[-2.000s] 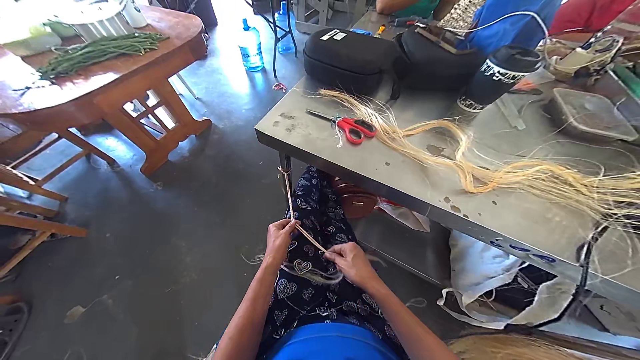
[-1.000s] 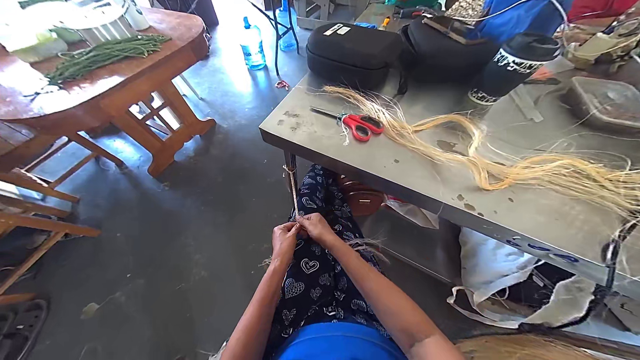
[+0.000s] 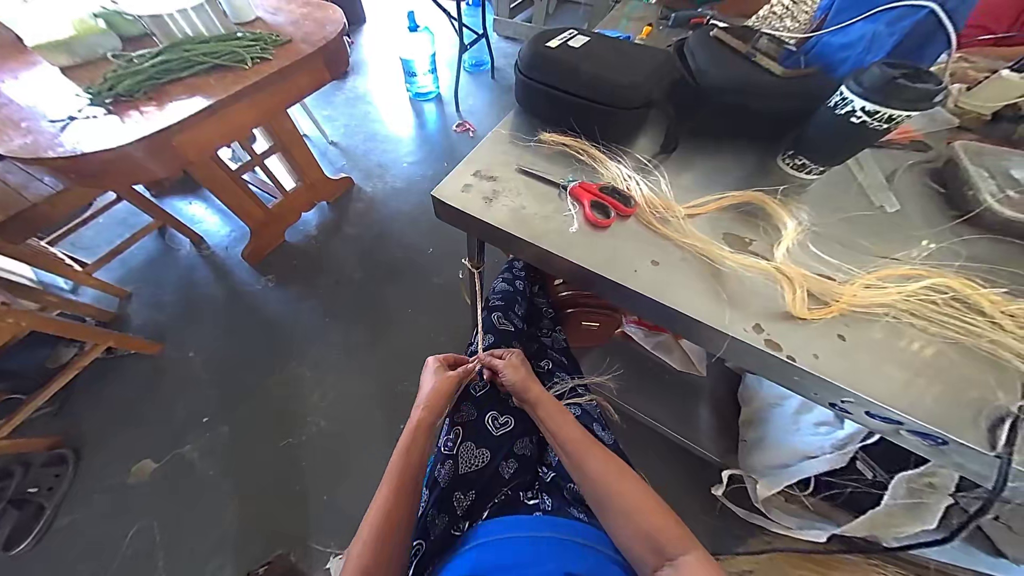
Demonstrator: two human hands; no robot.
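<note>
A thin braided cord of pale fiber (image 3: 479, 308) runs from the metal table's leg (image 3: 475, 250) down to my hands above my lap. My left hand (image 3: 446, 379) pinches strands at the cord's lower end. Close against it, my right hand (image 3: 510, 374) is closed on the same end, and loose strand ends (image 3: 588, 390) stick out past its wrist side. On the tabletop lie red-handled scissors (image 3: 596, 202), with a long bundle of blond fiber (image 3: 792, 280) beside them. The exact crossing of the strands is hidden by my fingers.
The metal table (image 3: 688, 300) holds black cases (image 3: 596, 76), a lidded cup (image 3: 868, 116) and a plastic container (image 3: 988, 180). At left stands a wooden table (image 3: 264, 84) with green beans (image 3: 188, 64). White cloth bags (image 3: 792, 432) lie on the lower shelf.
Two seconds ago my hands were apart with strands spread between them; they have come together at the cord's end and remain together now.
</note>
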